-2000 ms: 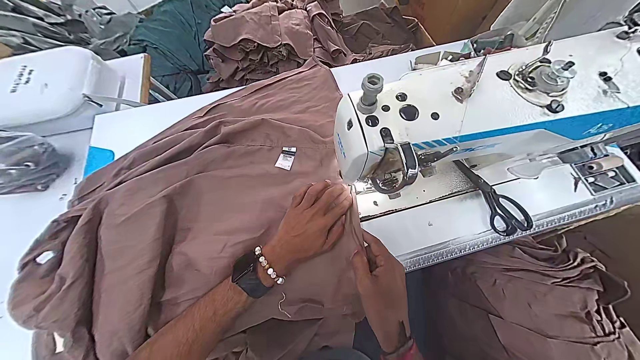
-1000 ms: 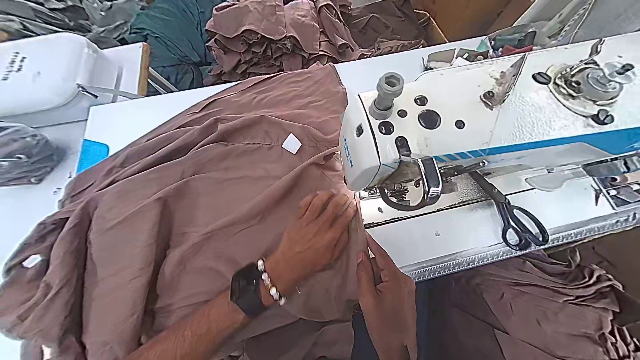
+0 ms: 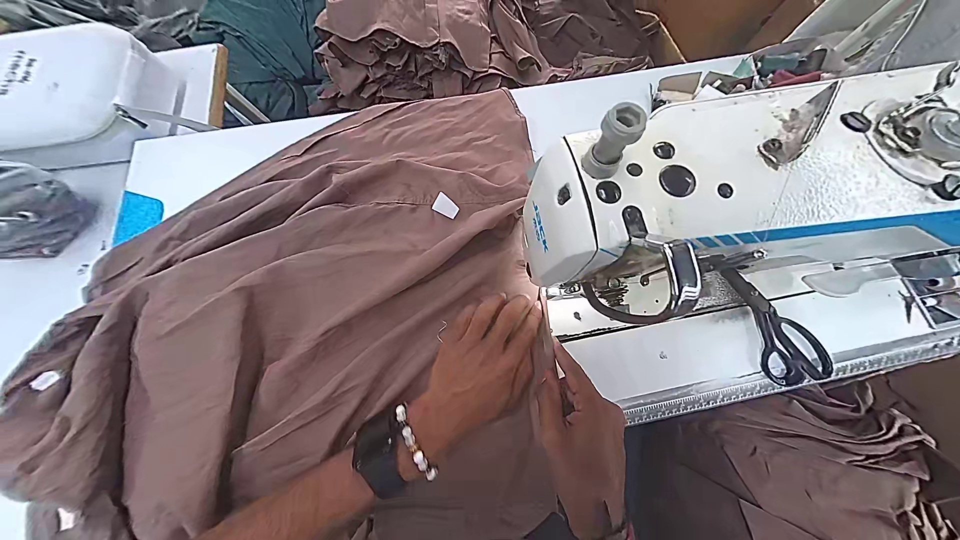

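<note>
A wide piece of brown fabric (image 3: 300, 300) with small white tags lies over the machine table, its right edge running under the head of a white Jack sewing machine (image 3: 570, 217). My left hand (image 3: 484, 367), with a dark watch and a beaded bracelet at the wrist, presses flat on the fabric just in front of the needle area. Close beside it, my right hand (image 3: 581, 435) pinches the fabric's edge between thumb and fingers. The needle itself is hidden behind the machine head.
Black-handled scissors (image 3: 787, 349) lie on the machine bed, right of the needle area. A measuring tape strip (image 3: 705, 401) runs along the table's front edge. More brown fabric is heaped behind the table (image 3: 420, 45) and below it at the right (image 3: 825, 465). A white machine (image 3: 60, 90) stands at the left.
The fabric's white tag, nearly level with the machine head's front, sits slightly farther from my left hand than two seconds ago. Both hands keep their places at the fabric's edge. The view has shifted slightly.
</note>
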